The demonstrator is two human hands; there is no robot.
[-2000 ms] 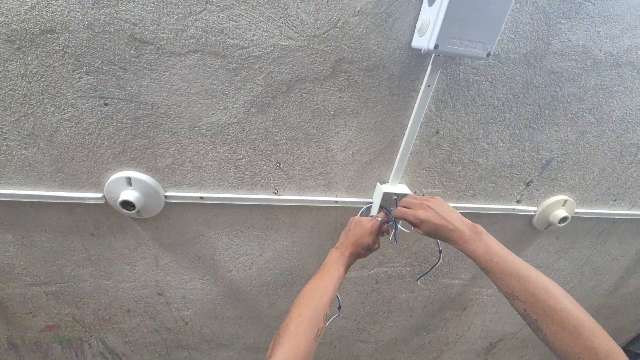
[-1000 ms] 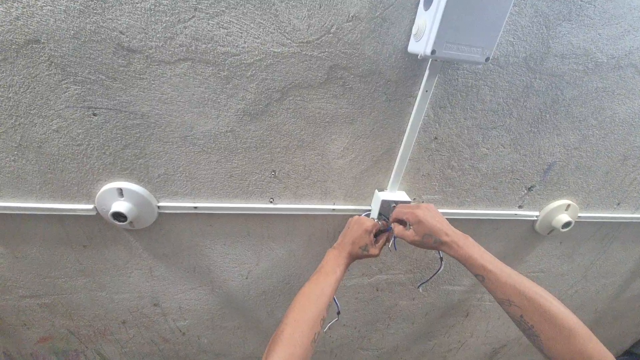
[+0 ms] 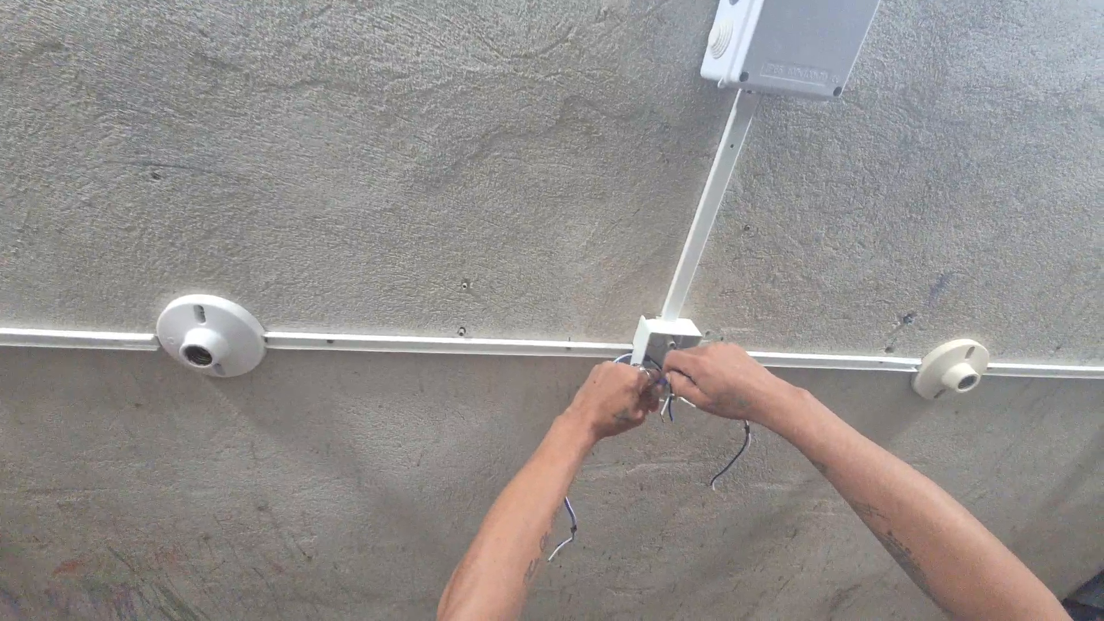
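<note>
A small white electrical box, open at the front, sits on the rough wall where three runs of trunking meet. Just below its left side, my left hand has its fingers closed on the electrical wires. My right hand pinches at the same wires from the right, across the lower right of the box. Short blue and white wire ends poke out between the hands. One dark wire with a bare-looking tip dangles below my right wrist, and another hangs beside my left forearm. Fingertips are partly hidden.
White horizontal trunking runs along the wall to a round white lamp holder at left and a cream one at right. Sloping trunking rises to a grey junction box. Small screw holes dot the wall.
Both hands stay at the small box on the wires. The fingers of my right hand have shifted slightly, and short wire ends now show more plainly below them.
</note>
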